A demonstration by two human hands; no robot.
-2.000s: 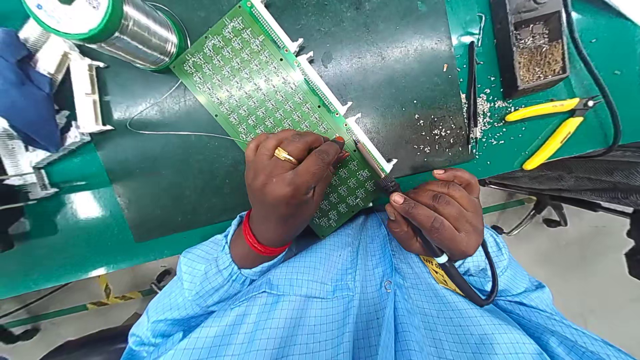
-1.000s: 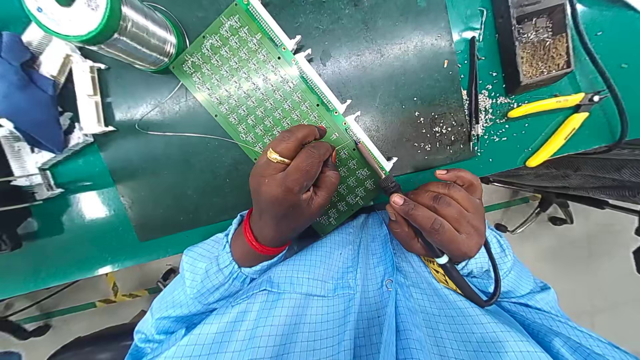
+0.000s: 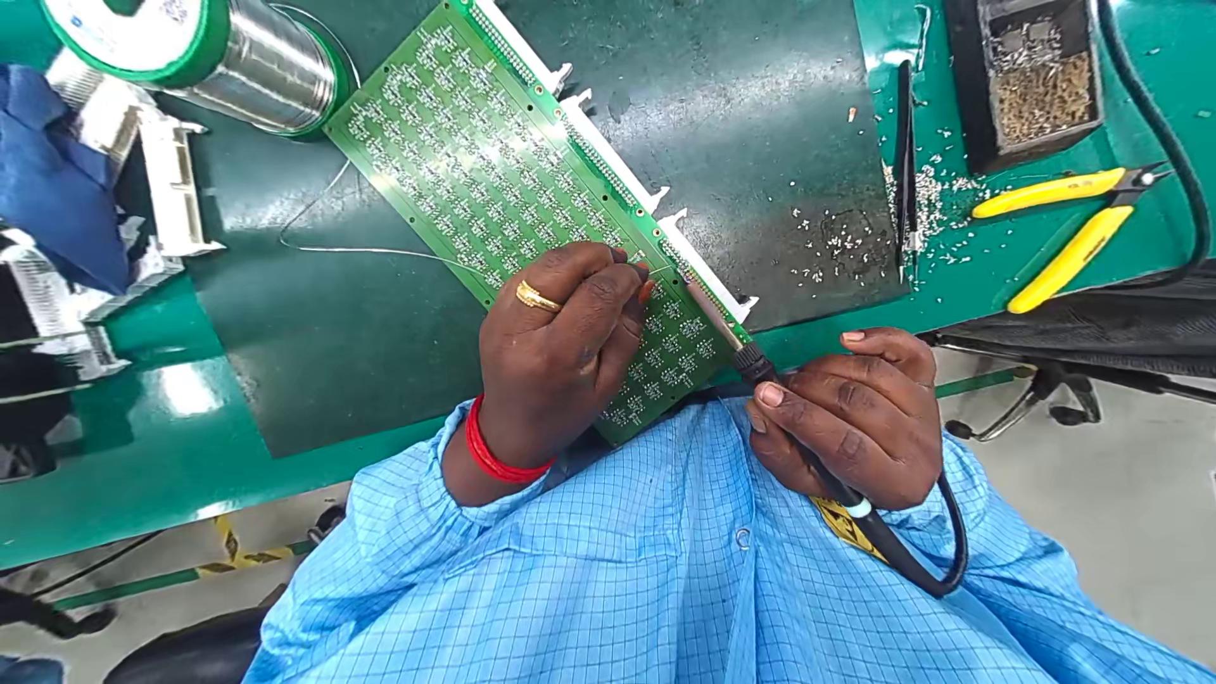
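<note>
A green printed circuit board [image 3: 513, 180] lies slanted on the dark mat, with white connectors [image 3: 613, 157] along its right edge. Over its lower middle, my left hand [image 3: 570, 332] pinches thin solder wire [image 3: 380, 251], which trails left toward a large solder spool [image 3: 271, 66]. A short end of the wire sticks out beyond my fingertips toward the connector pins. My right hand [image 3: 855, 413] is closed around a soldering iron [image 3: 752, 361] at the board's lower right corner. The iron's metal shaft points up and left along the pin row; whether its tip touches a pin cannot be told.
Yellow-handled cutters [image 3: 1069, 252], black tweezers [image 3: 904, 171] and a black tray of clippings [image 3: 1040, 95] are at the right. Small clippings [image 3: 841, 242] are scattered on the mat. White connector parts [image 3: 176, 180] and blue cloth [image 3: 57, 180] lie at the left.
My left hand has shifted slightly, and the solder wire's end now shows beyond its fingertips. My right hand and the iron have barely moved.
</note>
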